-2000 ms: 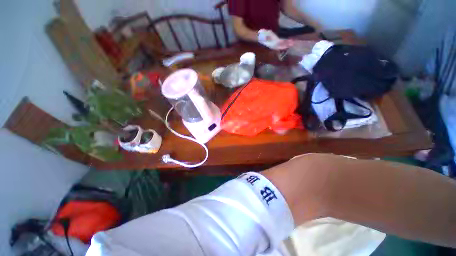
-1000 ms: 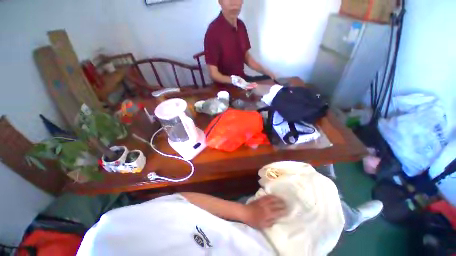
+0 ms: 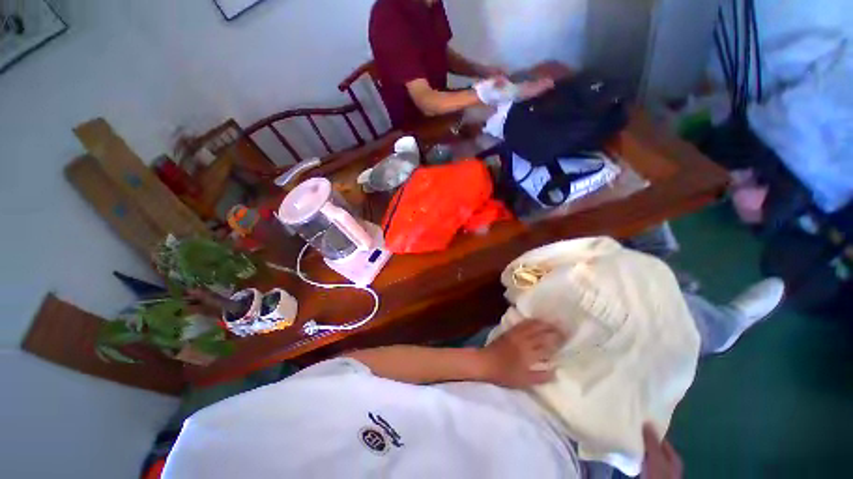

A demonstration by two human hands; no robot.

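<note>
A cream garment (image 3: 622, 337) is spread over my lap and leg, with a small gathered strip at its upper left corner. My left hand (image 3: 526, 354) is on its left side, fingers bent over the cloth and pressing or pinching it. My right hand (image 3: 660, 457) is at the garment's lower edge, cut off by the bottom of the picture. Its fingers touch the hem, but their grip cannot be made out. The underside of the garment is hidden.
Beyond my lap stands a wooden table (image 3: 430, 281) with an orange-red bag (image 3: 440, 206), a pink kettle (image 3: 327, 229), a metal bowl (image 3: 391, 172), a black backpack (image 3: 566, 117) and plants (image 3: 201, 267). A person in dark red (image 3: 412, 51) sits behind it.
The raised bare arm is down, and the garment shows on my lap. My left hand stays on the cloth. My right hand has come into view at the lower edge. The view has tilted.
</note>
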